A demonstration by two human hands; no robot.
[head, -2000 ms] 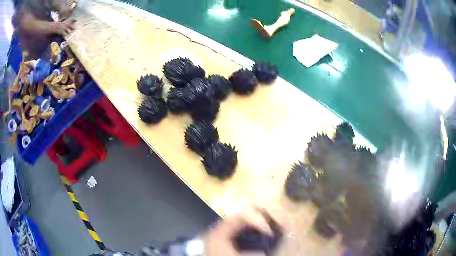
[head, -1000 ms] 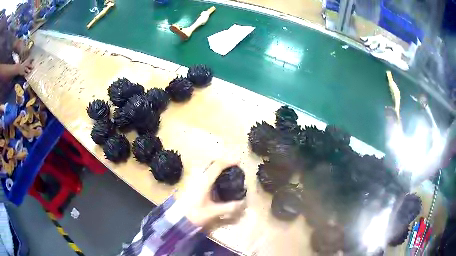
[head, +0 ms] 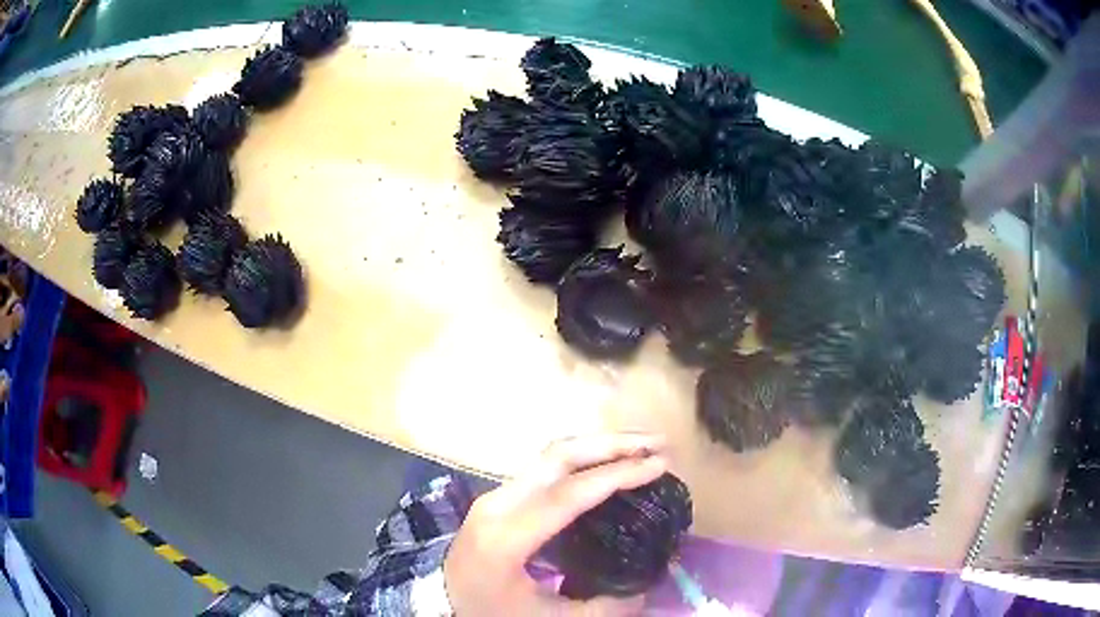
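Note:
My left hand (head: 519,530) comes from the bottom left and holds a black spiky hair piece (head: 627,536) low at the bench's front edge, its fingers over the top. The pale bluish nozzle of a small glue bottle (head: 690,587) touches or nearly touches the piece's lower right side. My right hand (head: 738,581) is a purplish, blurred shape around the bottle, mostly cut off by the bottom edge; its fingers are not clear. A large pile of black spiky pieces (head: 561,151) lies beyond on the right. One piece (head: 603,305) shows a hollow.
A smaller group of black pieces (head: 157,169) lies on the tan bench (head: 350,241) at left. Behind is a green conveyor (head: 627,30) with tan limb parts (head: 959,60). A red and blue packet (head: 1013,362) lies by the clear panel at right. A red stool (head: 91,416) stands lower left.
The view has turned right, so the bench pieces appear further left. My left hand has brought the black piece down to the bench's front edge. The bottle nozzle has come into view beside it.

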